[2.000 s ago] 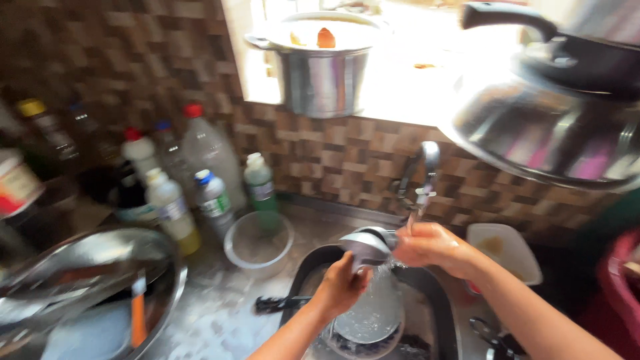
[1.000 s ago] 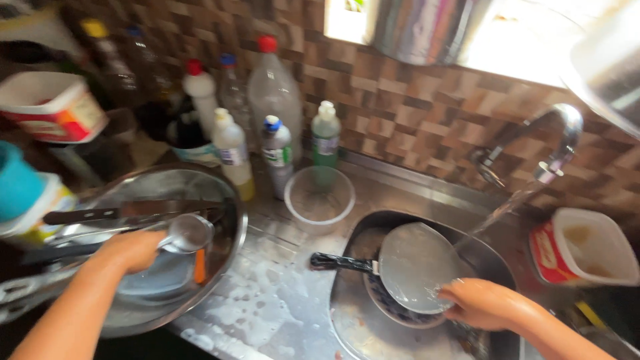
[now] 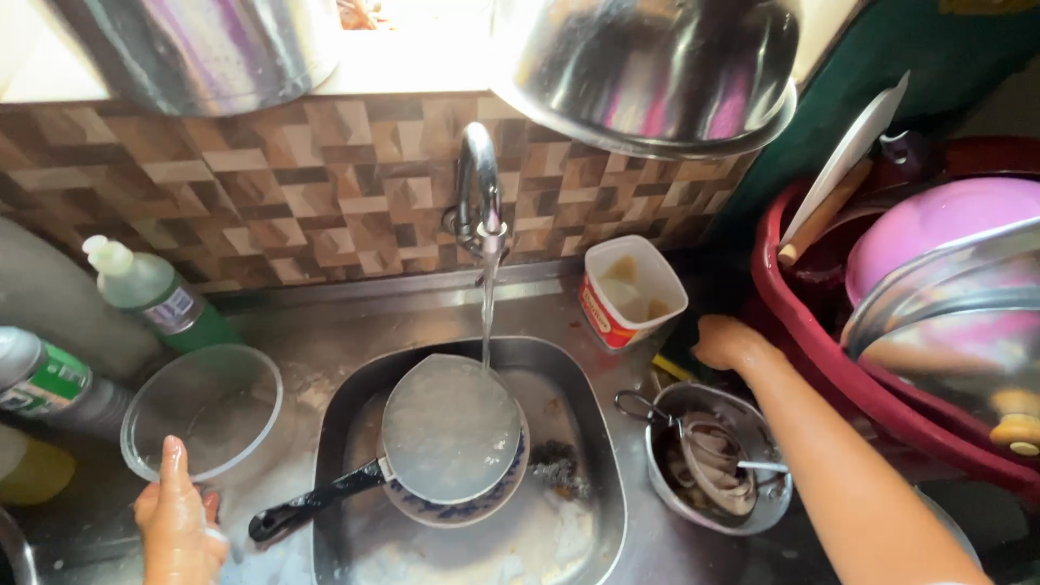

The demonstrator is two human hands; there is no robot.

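My left hand [image 3: 180,520], wet, is at the lower left, just below a clear plastic bowl [image 3: 203,414]; its thumb points up and some fingers are hidden. My right hand [image 3: 725,343] reaches past a small metal pot [image 3: 719,520] toward a yellow sponge-like item [image 3: 673,367]; whether it holds anything cannot be seen. Water from the faucet [image 3: 479,175] runs onto a saucepan [image 3: 451,431] with a black handle. The saucepan rests over a patterned plate [image 3: 455,517] inside a dark square pan [image 3: 613,487]. A dark scouring pad [image 3: 559,467] lies beside them.
Soap bottles [image 3: 154,292] stand at the left. A white-and-red plastic tub [image 3: 634,284] sits behind the small pot. A red basin [image 3: 772,276] holds a pink bowl [image 3: 951,219] and metal lids at the right. A large metal bowl [image 3: 650,81] overhangs from the windowsill.
My left hand has left the metal basin of dishes and the ladle-like item it touched. My right hand has moved off the saucepan to the right, past the tub. The view has swung right.
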